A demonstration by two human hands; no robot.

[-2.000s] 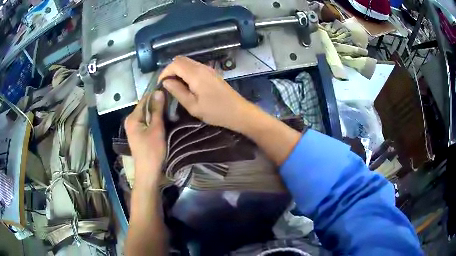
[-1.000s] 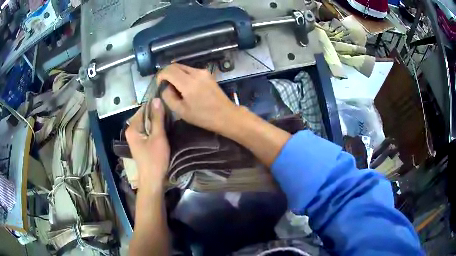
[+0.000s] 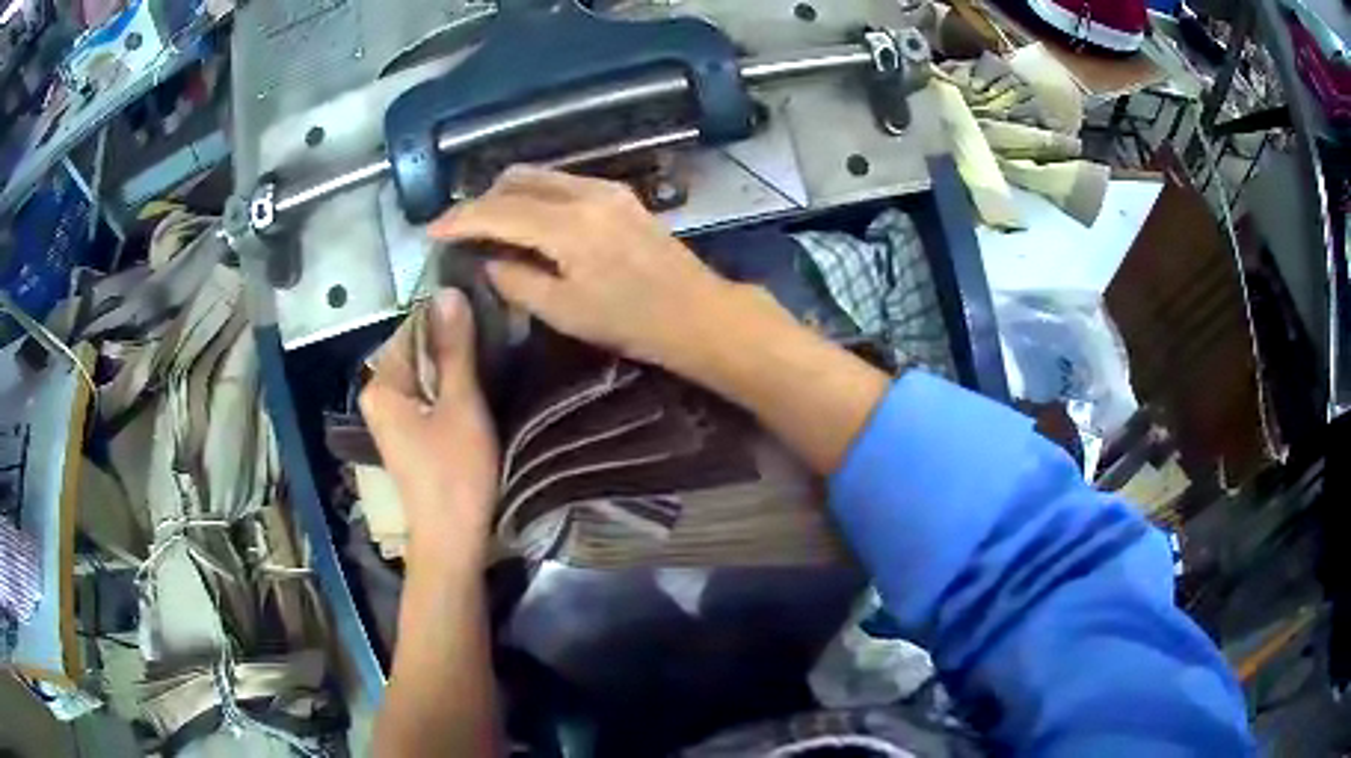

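Observation:
Brown plies (image 3: 615, 437) with pale edges lie fanned across the open tray, with beige cut pieces (image 3: 696, 536) beneath them at the front. My left hand (image 3: 430, 407) grips the upper left corner of the plies between thumb and fingers. My right hand (image 3: 585, 267) is bent over the same corner, its fingertips at the top edge of the plies; what its fingers touch is partly hidden. A smooth dark sheet (image 3: 652, 637) shows below the stack.
A blue-grey bracket (image 3: 571, 74) with a cross rod stands on the metal plate (image 3: 334, 289) beyond my hands. Checked cloth (image 3: 882, 289) lies in the tray at right. Tied bundles (image 3: 193, 444) are at left. A plastic bag (image 3: 1059, 356) and a brown board (image 3: 1193, 326) are at right.
My right hand has lifted and its fingers have straightened over the corner. The brown plies are fanned a little wider than one second ago. My left hand keeps its grip.

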